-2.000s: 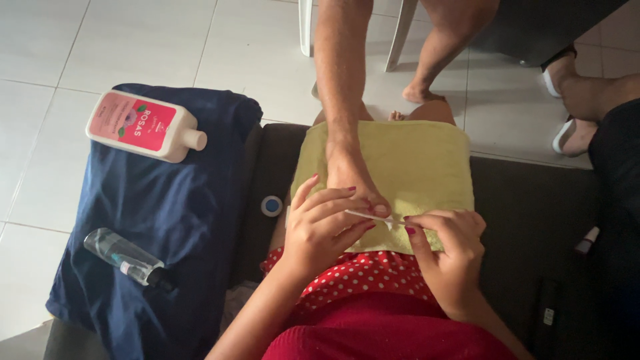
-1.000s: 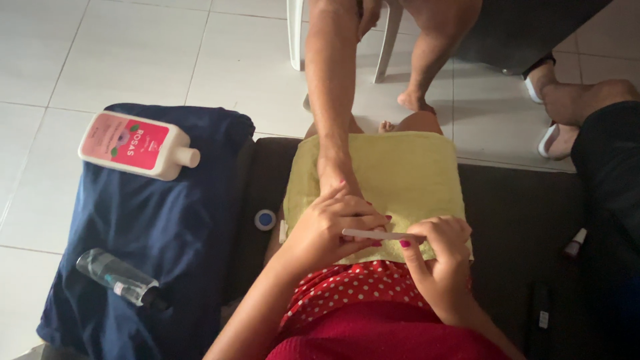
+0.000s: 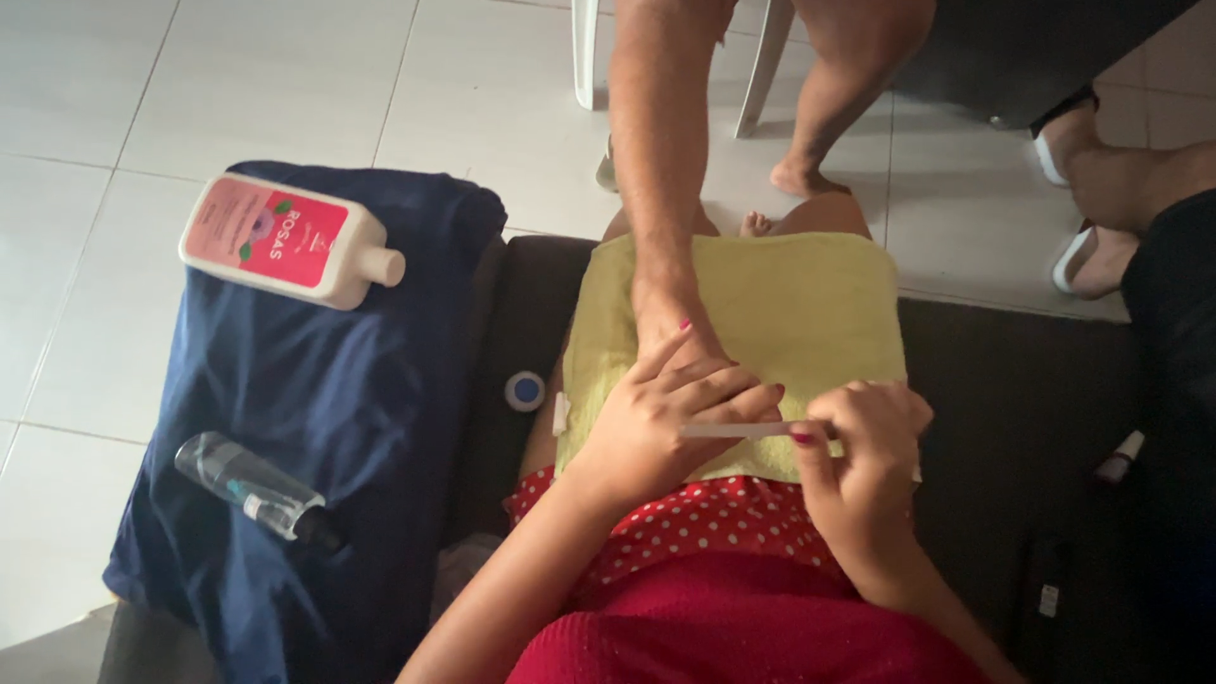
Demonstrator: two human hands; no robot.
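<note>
Another person's hand [image 3: 674,328] reaches down from the top and rests over a yellow-green towel [image 3: 807,313] spread on my lap. My left hand [image 3: 679,413] lies against that hand and grips its fingers, which are largely hidden beneath mine. A pale, thin nail file [image 3: 736,430] is pinched between the thumb and fingers of my right hand [image 3: 855,442]. The file runs across to the left, with its far end close to my left hand's fingers. Which of the other person's nails it touches, I cannot tell.
A white bottle with a pink label [image 3: 275,237] and a clear bottle with a black cap [image 3: 252,484] lie on a dark blue towel [image 3: 361,399]. A round blue-and-white item [image 3: 524,390] sits on the dark seat [image 3: 997,380]. A small bottle [image 3: 1121,458] is at right; chair legs stand beyond.
My left hand, raised with its fingers spread two seconds ago, now lies lower over the other person's hand. The file remains in my right hand.
</note>
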